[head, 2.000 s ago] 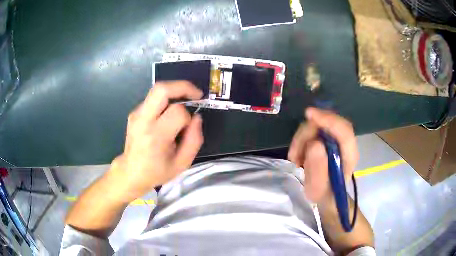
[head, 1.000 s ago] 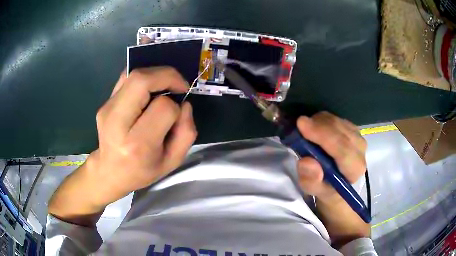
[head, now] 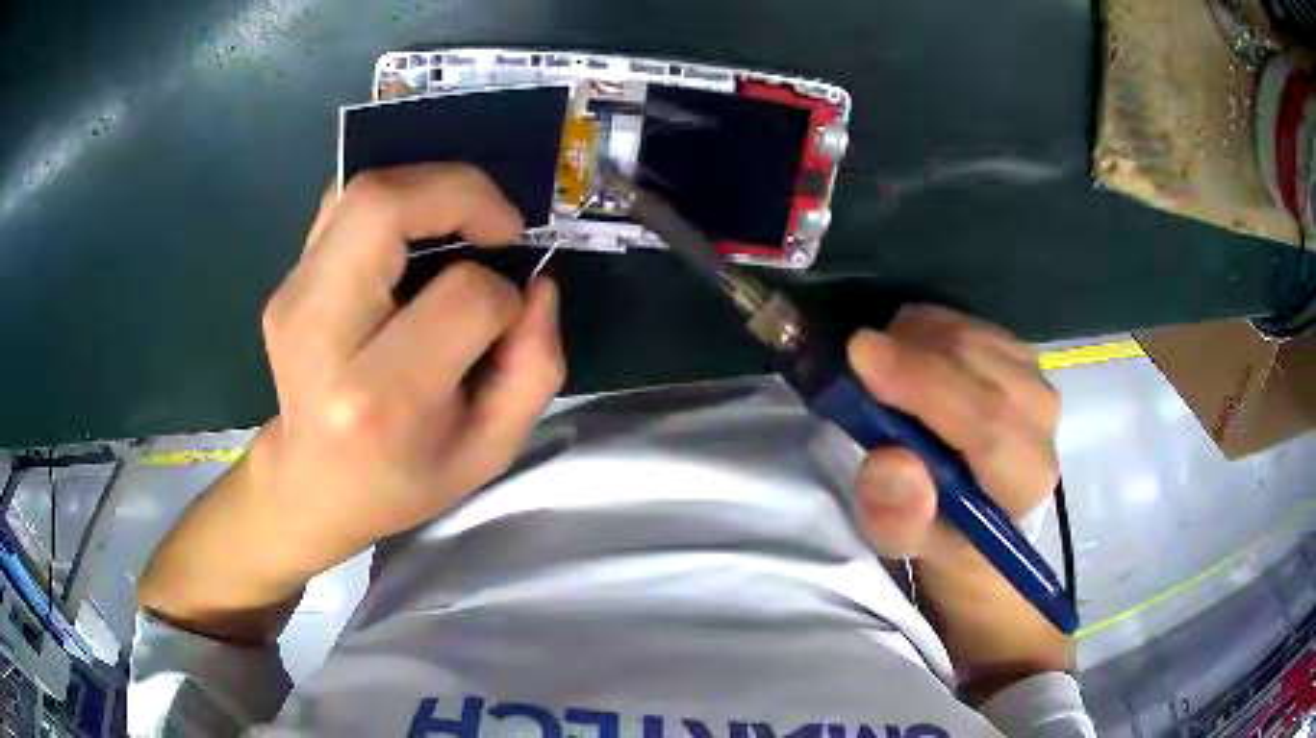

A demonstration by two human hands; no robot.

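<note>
My right hand (head: 955,425) holds the dark blue soldering iron (head: 924,469). Its tip is at the connector area (head: 618,156) mid-phone, beside the orange flex cable (head: 577,162). My left hand (head: 411,339) pinches the thin solder wire (head: 547,255), whose end reaches the lower edge of the flex; its fingers also lie over the lower part of the black LCD module (head: 455,144). The LCD lies on the left part of the white phone housing (head: 678,72). A black rectangle (head: 729,162) sits in the housing's red-edged right end.
The housing lies on the dark green mat (head: 981,130). A stained brown cardboard sheet (head: 1176,137) is at the upper right, with a round red-rimmed item (head: 1284,141) partly cut off. A cardboard box (head: 1227,382) is below the bench edge at right.
Since two seconds ago, the iron has come in from the right to the phone's middle. Over the last second, the phone has shifted slightly up and left in view, and the wispy haze over it has thinned.
</note>
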